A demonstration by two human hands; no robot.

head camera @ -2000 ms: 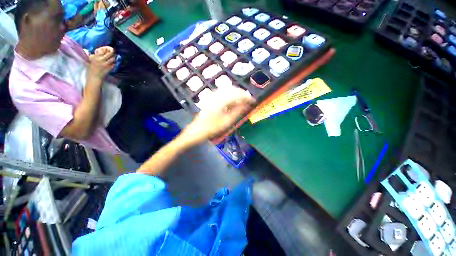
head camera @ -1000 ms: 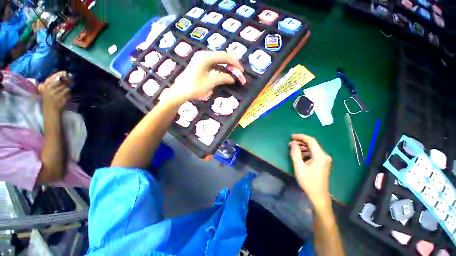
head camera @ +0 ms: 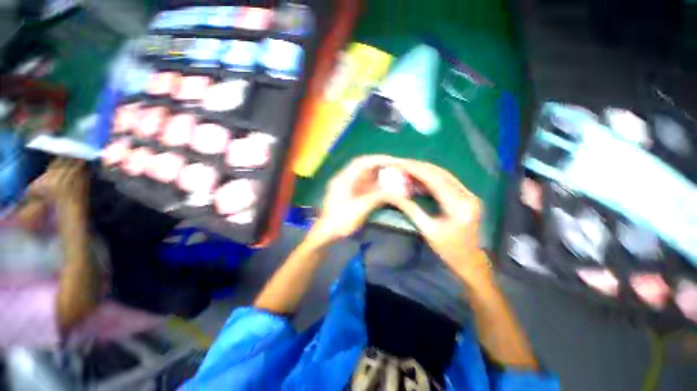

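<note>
The frame is blurred. My left hand (head camera: 349, 200) and my right hand (head camera: 451, 210) meet above the near edge of the green mat. Between their fingers they hold a small pinkish-white watch case (head camera: 394, 182); its details are blurred and the fingers partly cover it. The left foam tray (head camera: 269, 114), black with a red-brown edge, holds rows of pink, white and blue units to the left of my hands.
On the green mat (head camera: 474, 177) lie a yellow printed strip (head camera: 345, 99), a pale-blue cloth (head camera: 416, 88), a dark watch unit (head camera: 384, 112), tweezers (head camera: 475, 136) and a blue strip (head camera: 509, 131). The right tray (head camera: 549, 233) bears a backing sheet (head camera: 611, 156). A person's hands (head camera: 65, 183) are at left.
My left hand has moved from the left tray to meet my right hand, with a unit now held between them. The view has turned, so the tray appears further left and more upright.
</note>
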